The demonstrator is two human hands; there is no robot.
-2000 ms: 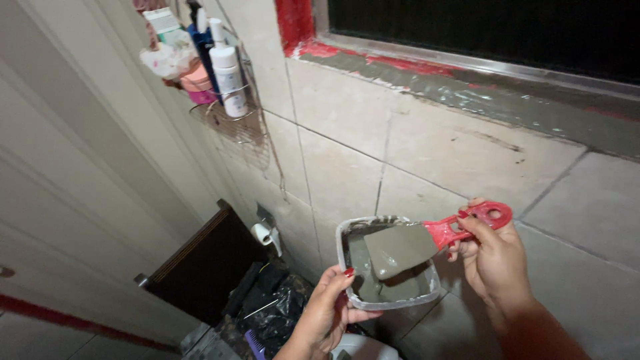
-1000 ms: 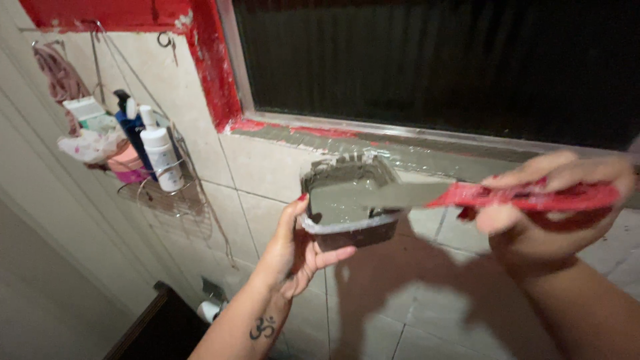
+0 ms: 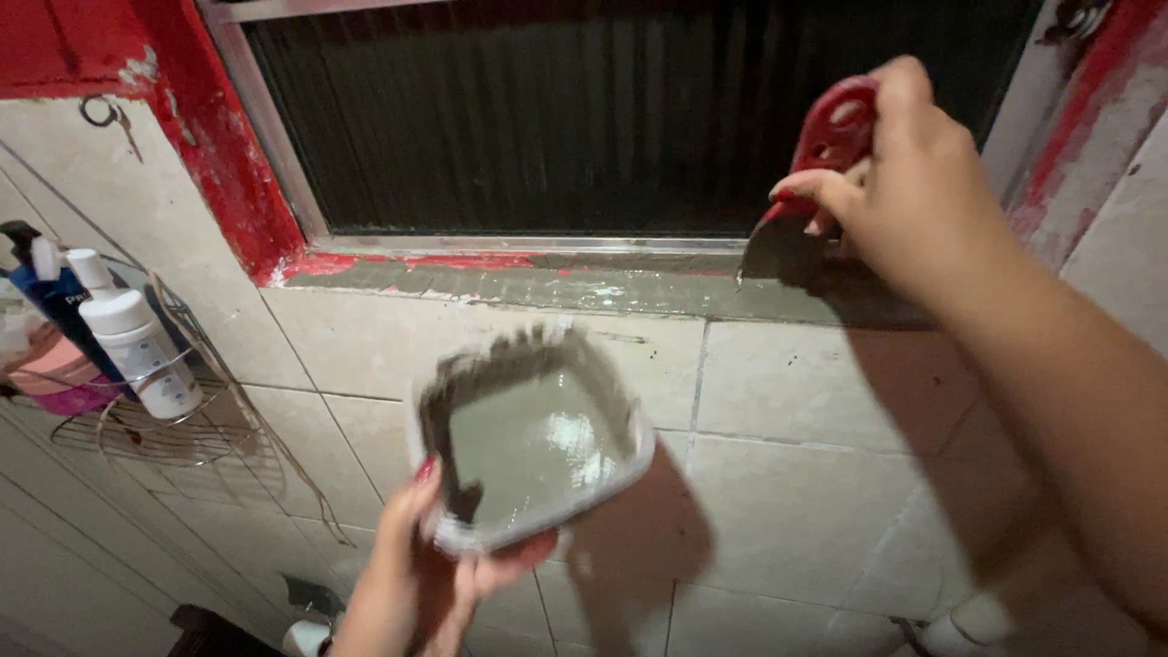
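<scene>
My left hand (image 3: 447,557) grips a square plastic tub (image 3: 538,538) at its lower left corner, thumb on the rim. Wet grey mortar (image 3: 520,447) lies in the tub and coats its inner walls. At the upper right, my right hand (image 3: 876,173) holds a putty knife (image 3: 835,128) by its red handle. The knife's blade points down at the window sill (image 3: 602,288), which is covered with wet, shiny grey mortar. Whether the blade's edge touches the sill is hard to tell. Some red paint shows along the sill's back edge.
A window (image 3: 547,128) in a metal frame stands behind the sill, beside a red-painted reveal (image 3: 219,155). Left on the tiled wall hangs a wire rack (image 3: 173,438) with bottles, among them a white bottle (image 3: 137,351). A toilet paper roll (image 3: 308,637) is low at the left.
The putty knife has left the tub, where its blade was earlier, and is now up by the window sill in my right hand. The view has shifted toward the window.
</scene>
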